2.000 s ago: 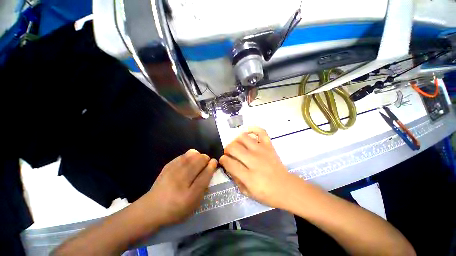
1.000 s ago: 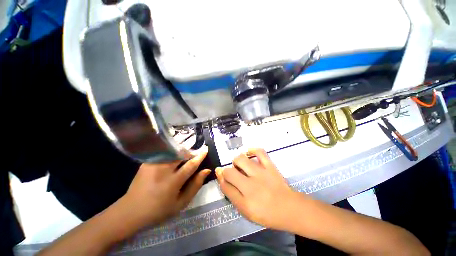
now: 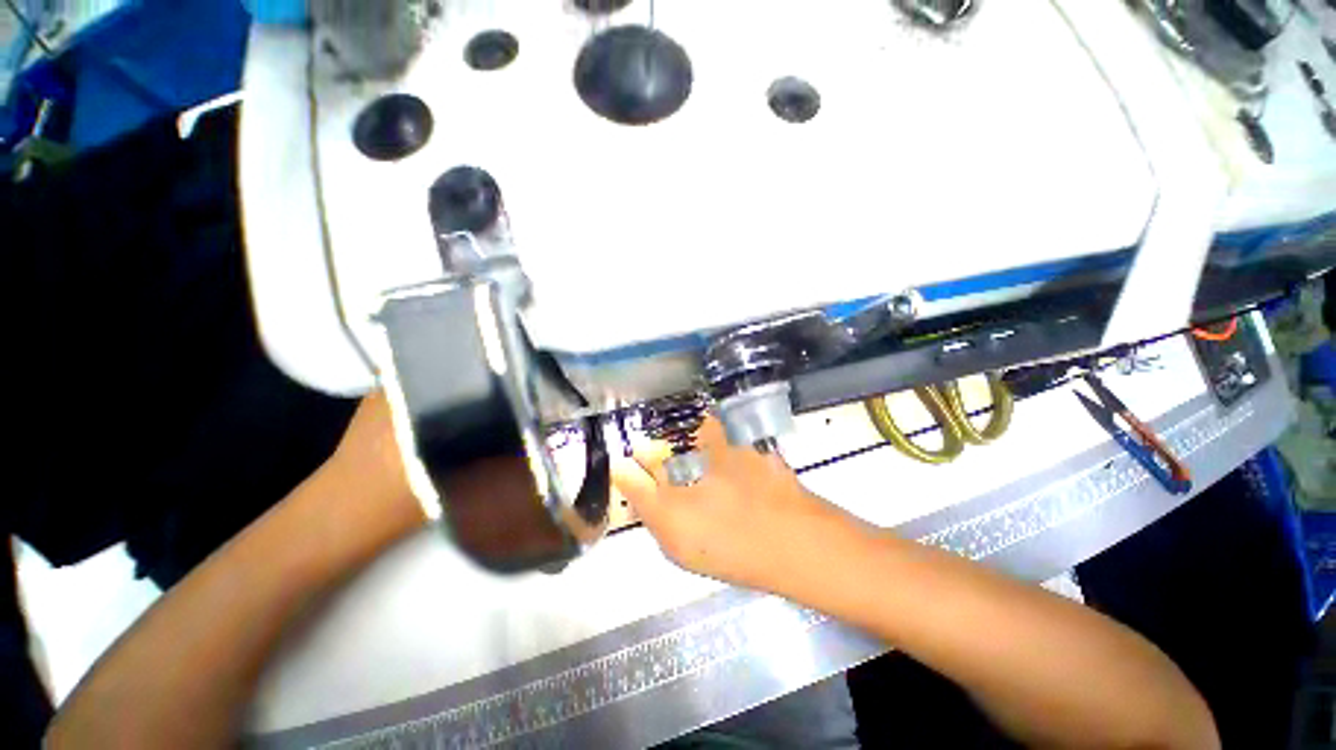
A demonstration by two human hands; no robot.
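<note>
The black garment (image 3: 132,337) lies spread left of and behind the white sewing machine head (image 3: 821,191). My left hand (image 3: 378,447) is behind the shiny lever cover (image 3: 476,425); its fingers are hidden. My right hand (image 3: 711,506) is beside the needle area, its fingertips partly covered by the machine parts and the tension dial (image 3: 758,415). Whether it grips cloth cannot be seen. The garment's edge at the needle is hidden.
Yellow-gold scissors handles (image 3: 945,418) lie right of the needle under the head. Small snips (image 3: 1136,432) lie further right. A ruler strip (image 3: 659,652) runs along the front table edge. An orange-red loop (image 3: 1215,328) is at the far right.
Both hands have moved away from the front edge, in toward the needle area, and my left hand has gone behind the cover. The view has shifted, showing more of the machine's top.
</note>
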